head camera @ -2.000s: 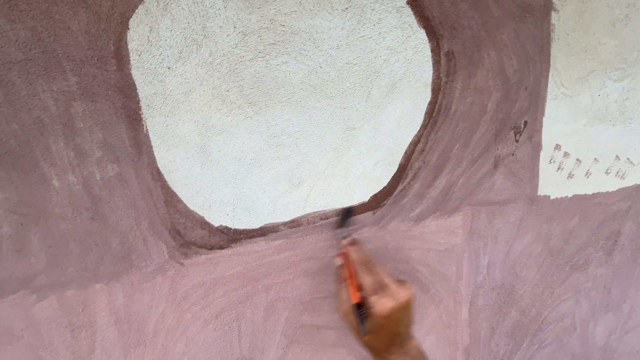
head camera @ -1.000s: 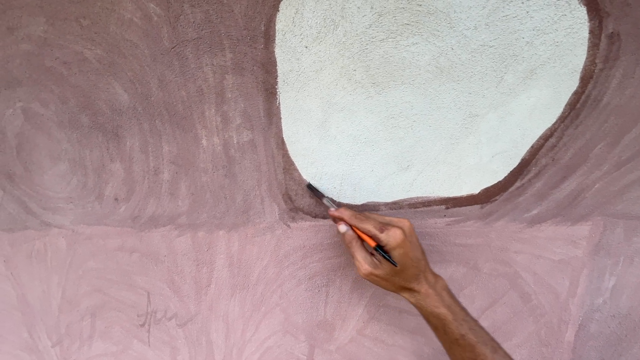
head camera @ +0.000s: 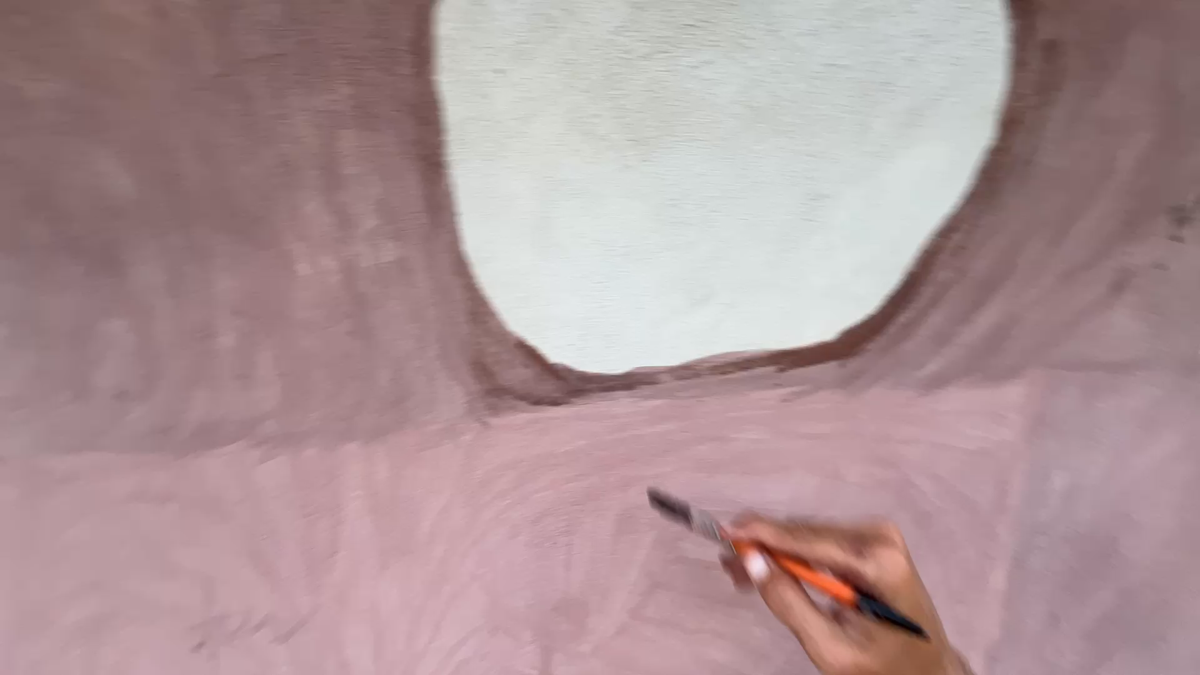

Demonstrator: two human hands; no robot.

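My right hand (head camera: 844, 591), at the lower right of the head view, holds a paintbrush (head camera: 816, 577) with an orange and black handle between thumb and fingers. The dark bristles point up and left, in front of the pink part of the wall (head camera: 375, 544), below a rounded white patch (head camera: 712, 187). A dark brown painted band (head camera: 886, 323) runs around the patch's lower edge. Whether the bristles touch the wall cannot be told. My left hand is not in view.
Mauve-brown paint (head camera: 234, 234) with visible strokes covers the wall on both sides of the white patch. A greyer mauve area (head camera: 1106, 525) lies at the lower right. Small dark marks (head camera: 1178, 223) show near the right edge.
My right hand and the brush have moved from the lower-left edge of the white patch down and right, off that edge. The view has shifted.
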